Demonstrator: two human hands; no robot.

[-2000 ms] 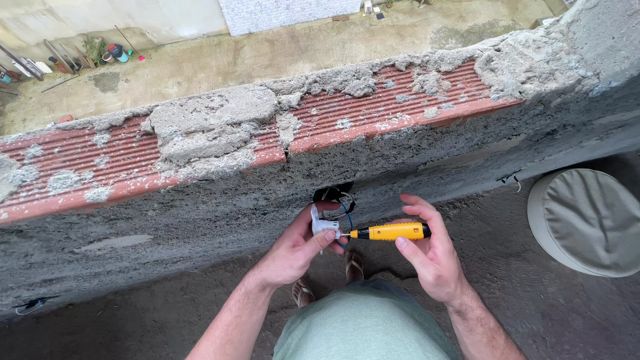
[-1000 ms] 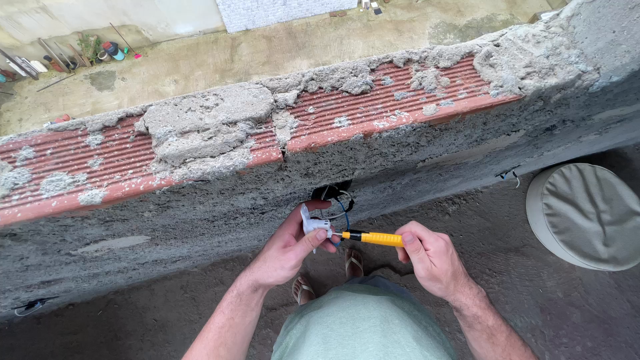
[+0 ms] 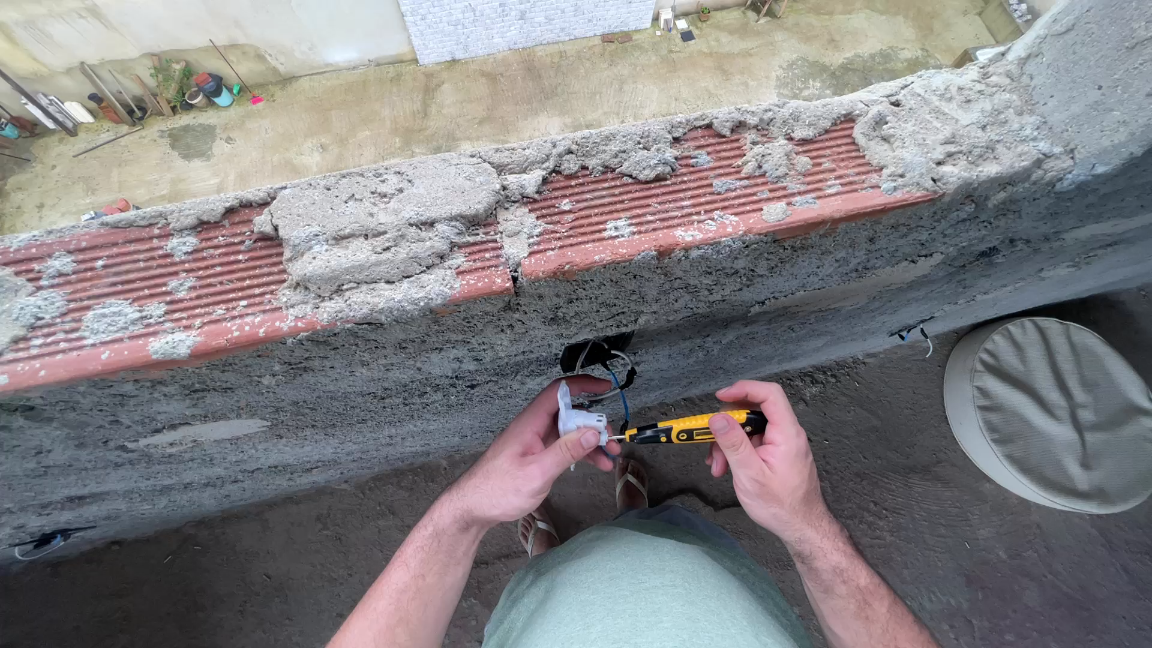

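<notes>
Between the thumb and fingers of my left hand is a small white plastic electrical fitting, perhaps a socket or switch module. Wires, one of them blue, run from a dark box opening in the wall down to it. My right hand grips the yellow and black handle of a screwdriver, held level, its thin shaft pointing left. The tip meets the right side of the fitting; exactly where it sits is too small to tell.
A rough mortared wall topped with ribbed red clay blocks crosses the view, with a lower yard beyond. At right stands a round beige fabric-covered seat or pouf. More wires stick out of the wall near it; others are at lower left.
My right hand has changed its hold on the screwdriver, from closed around the handle's end to fingers more spread along it. The handle has turned, now showing black parts. My left hand still holds the fitting.
</notes>
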